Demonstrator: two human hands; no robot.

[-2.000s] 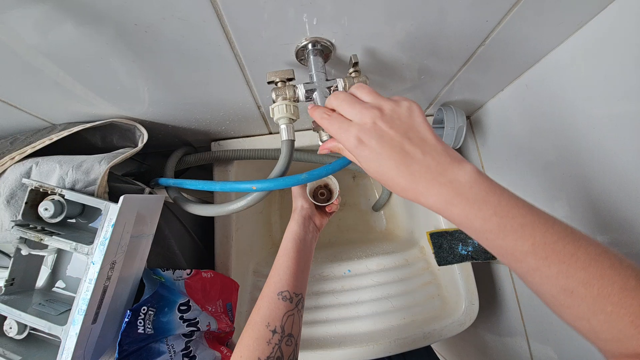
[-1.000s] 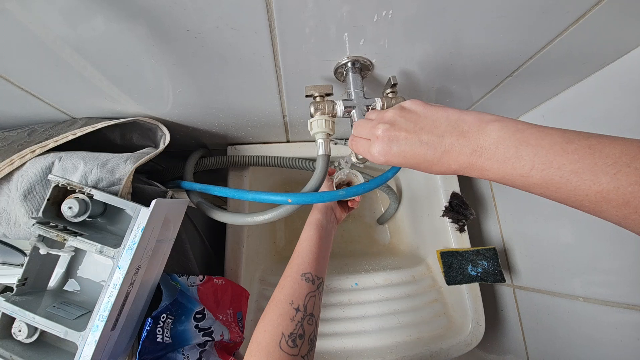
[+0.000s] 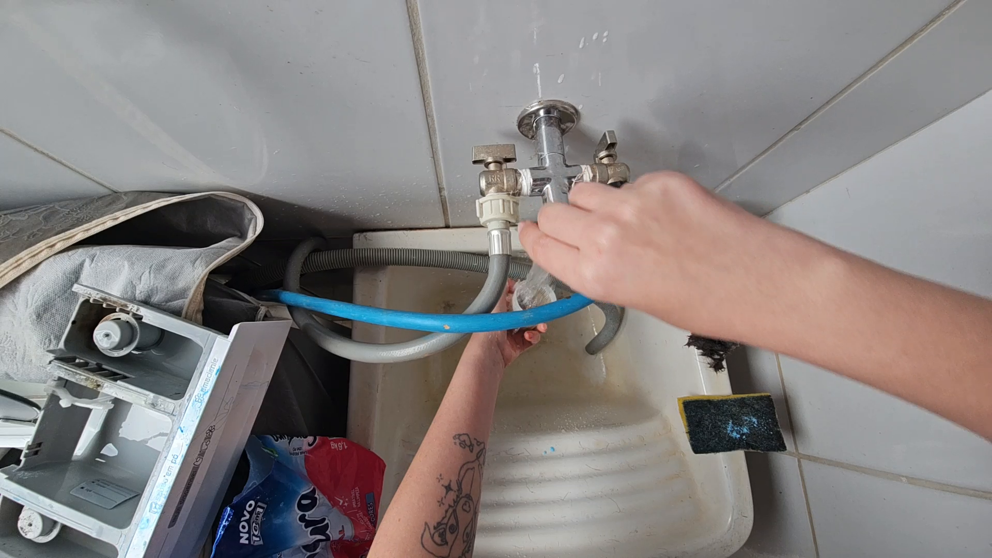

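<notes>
Water runs from the chrome faucet (image 3: 552, 155) on the tiled wall. Under the stream, behind the blue hose (image 3: 442, 319), my left hand (image 3: 515, 329) holds a small white cup-shaped part (image 3: 535, 294) whose opening faces up. My right hand (image 3: 612, 232) is at the faucet's body with its fingers bent, and it hides the lower part of the faucet; what the fingertips grip cannot be made out. To the left of it, a gray hose (image 3: 500, 271) hangs from a valve with a lever handle (image 3: 494, 155). A second valve (image 3: 608, 159) sits at the right.
Below is a stained laundry sink (image 3: 581, 496) with a ribbed slope. A dark scouring sponge (image 3: 732, 423) and a dark bristly thing (image 3: 711, 349) lie on its right rim. At left are a washing machine's detergent drawer (image 3: 147, 418), a gray fabric cover (image 3: 132, 271) and a detergent bag (image 3: 302, 496).
Water now pours into the white part in my left hand; two seconds ago no stream showed there. The right hand remains at the faucet. The view has shifted.
</notes>
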